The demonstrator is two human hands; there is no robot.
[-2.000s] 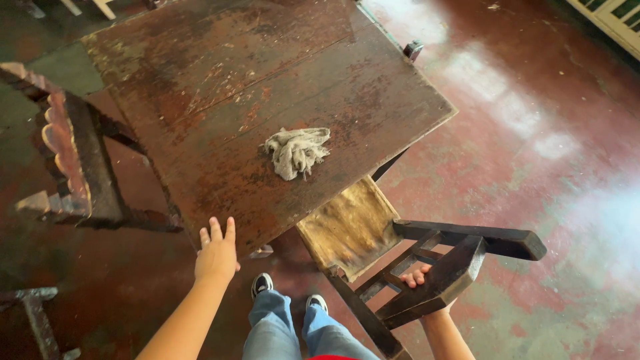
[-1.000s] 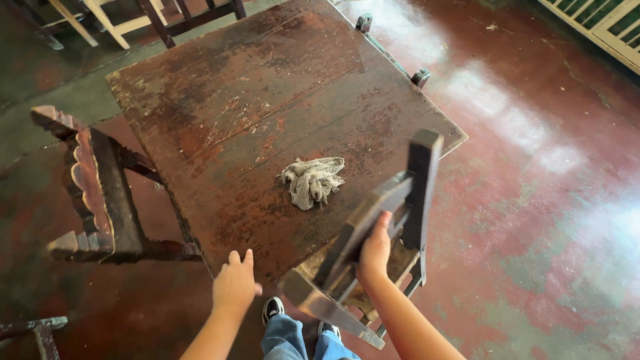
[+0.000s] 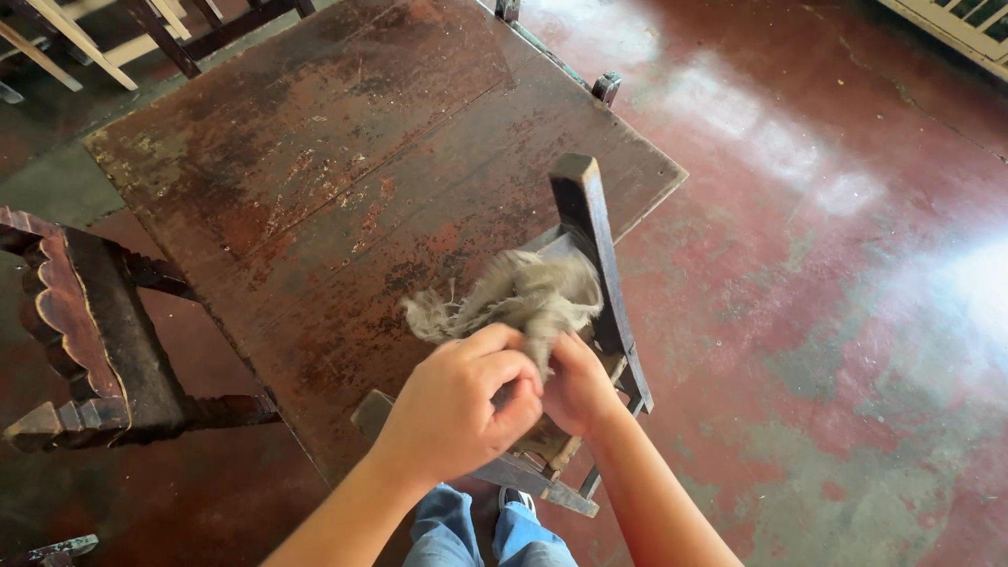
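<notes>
A frayed grey-beige rag (image 3: 512,295), blurred by motion, is bunched between my two hands. My left hand (image 3: 465,398) grips its lower end with curled fingers. Close beside it, my right hand (image 3: 579,382) also holds the rag, its fingertips partly hidden behind the cloth. Under and behind the hands stands a dark wooden chair (image 3: 602,260) at the near right edge of a worn wooden table (image 3: 315,197). The hands and rag hide much of the chair's back and seat.
Another wooden chair (image 3: 130,339) with a scalloped back stands left of the table. More chair parts (image 3: 205,39) show at the top left. A pale railing (image 3: 961,27) is at the top right. My shoe (image 3: 516,498) is below, close to the near chair.
The rag, earlier lying on the tabletop, is now lifted in both hands. My right hand has let go of the chair. The chair's back has turned and now stands closer against the table.
</notes>
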